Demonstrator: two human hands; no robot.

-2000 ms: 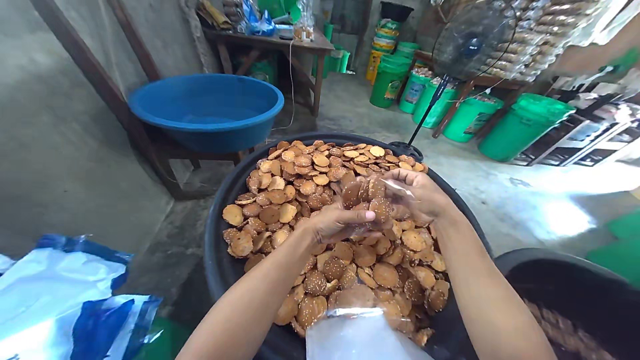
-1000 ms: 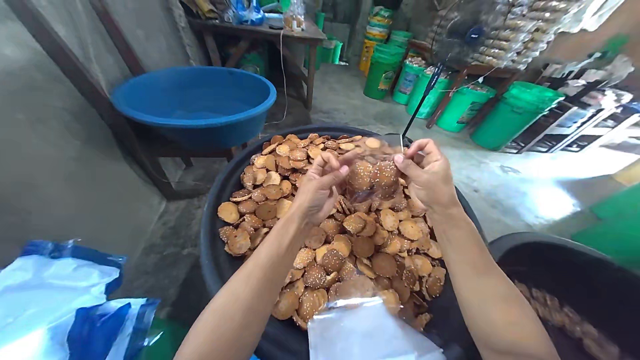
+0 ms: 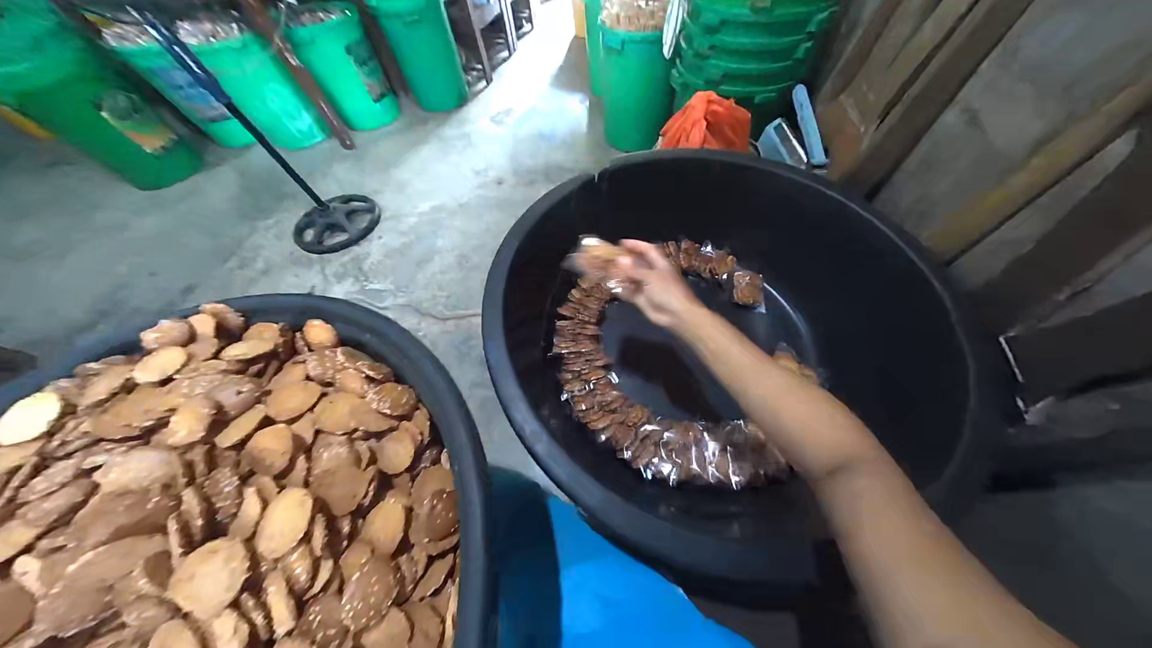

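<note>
My right hand (image 3: 650, 281) reaches into a large black plastic tub (image 3: 864, 333) on the right, its fingers closed on a clear plastic packet of cookies (image 3: 596, 259), somewhat blurred. Below the hand, a curved row of similar cookie packets (image 3: 621, 423) lines the tub's floor, and a single packet (image 3: 747, 288) lies near the row's upper end. At the left, a second black tub (image 3: 450, 396) is heaped with loose round brown cookies (image 3: 288, 522), some with sesame seeds. My left hand is out of view.
A black fan stand base (image 3: 337, 224) rests on the concrete floor behind the tubs. Green buckets (image 3: 342, 67) stand farther back. An orange bag (image 3: 707, 123) and stacked green tubs (image 3: 756, 45) sit behind the right tub. A blue surface (image 3: 621, 585) shows between both tubs.
The view has swung to the right. My hands were together over the loose cookies with a clear bag; now my right hand is over the right tub with a packet, and my left is out of sight.
</note>
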